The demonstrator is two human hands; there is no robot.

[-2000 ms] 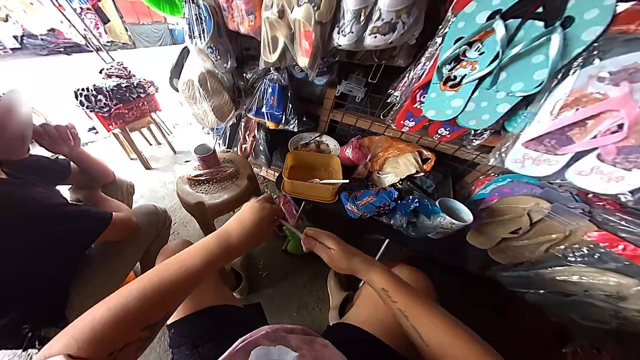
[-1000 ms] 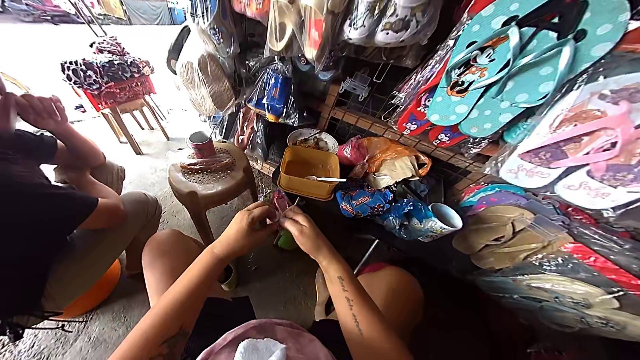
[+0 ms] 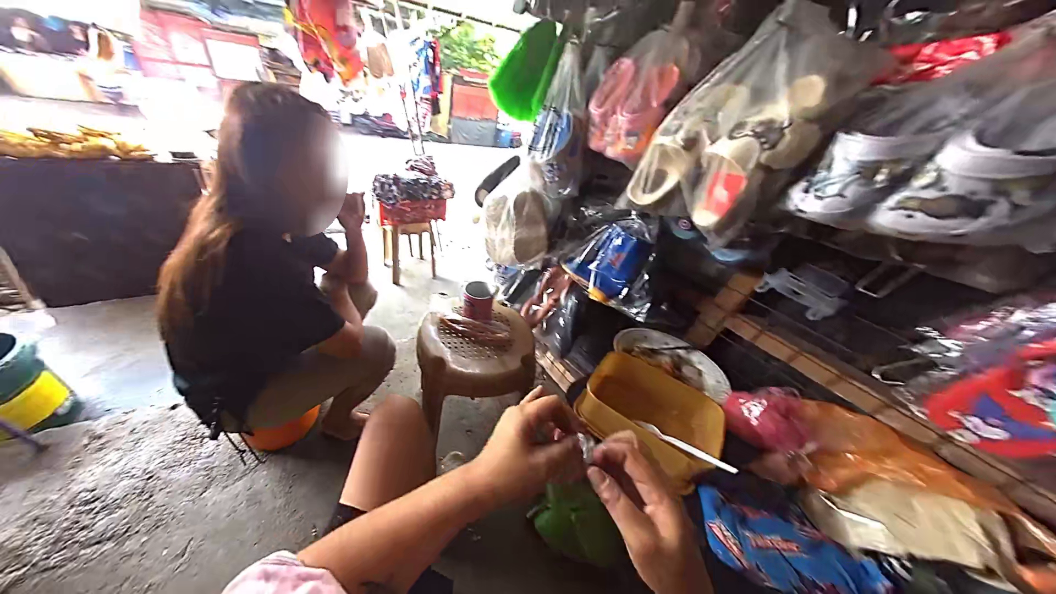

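Between the fingertips of my left hand [image 3: 532, 437] and my right hand [image 3: 639, 495] is a small piece of clear plastic [image 3: 587, 445]; both hands pinch it. A green thing [image 3: 576, 524], which I cannot identify, is just below my hands. Right behind them is a yellow rectangular plastic container [image 3: 606, 371] with a white-handled utensil [image 3: 689, 447] across its edge. A bowl [image 3: 714, 375] with dark contents stands behind the container. On the brown plastic stool [image 3: 474, 375] at the centre are a cup [image 3: 478, 301] and some thin brownish strands [image 3: 474, 330].
A person [image 3: 264, 272] in a dark shirt sits on an orange seat [image 3: 285, 431] at the left. Bagged clogs [image 3: 718, 157] and sandals hang at upper right. A blue packet [image 3: 780, 540] and an orange plastic bag [image 3: 883, 450] lie at lower right. Farther back stands a red crate [image 3: 412, 211] on a wooden stool.
The view has swung left and up, bringing more of the seated person into view. Both hands stay close together, holding something small between them.
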